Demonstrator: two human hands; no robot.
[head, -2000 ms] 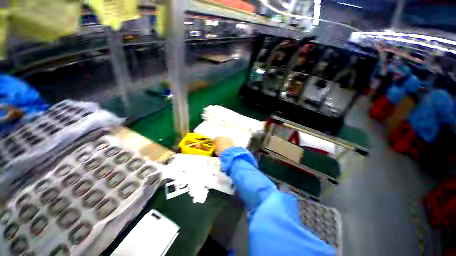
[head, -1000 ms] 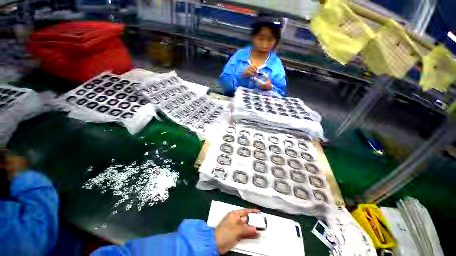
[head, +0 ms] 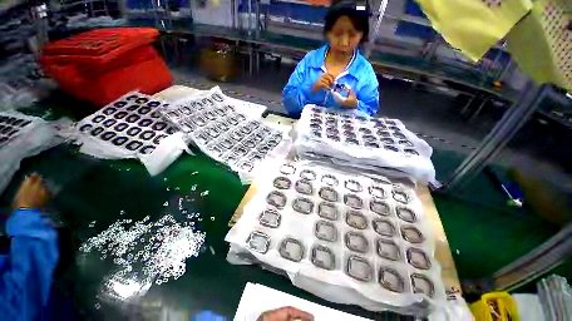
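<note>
My left hand (head: 285,314) is cut off by the bottom edge, over the white die-cut sheet (head: 257,302). Only the back of the hand and part of the fingers show. A small pale spot shows at the fingertips, but whatever they hold is hidden below the edge. A bit of blue sleeve shows to its left. My right hand is out of the picture. Behind the sheet, a white blister tray (head: 342,251) holds rows of rounded-square ring housings (head: 358,267). The tray lies on a tan board (head: 446,263).
Tiny white bits (head: 153,247) lie heaped at left. More trays (head: 226,128) and a tray stack (head: 364,141) stand behind. Red crates (head: 106,66) are at back left, a yellow bin (head: 495,307) at lower right. A worker sits opposite; another person's hand is at far left.
My right hand, earlier at the yellow bin, is out of view. The view has swung left, then slightly up. My left hand, which held a housing, now sits at the bottom edge, mostly cut off.
</note>
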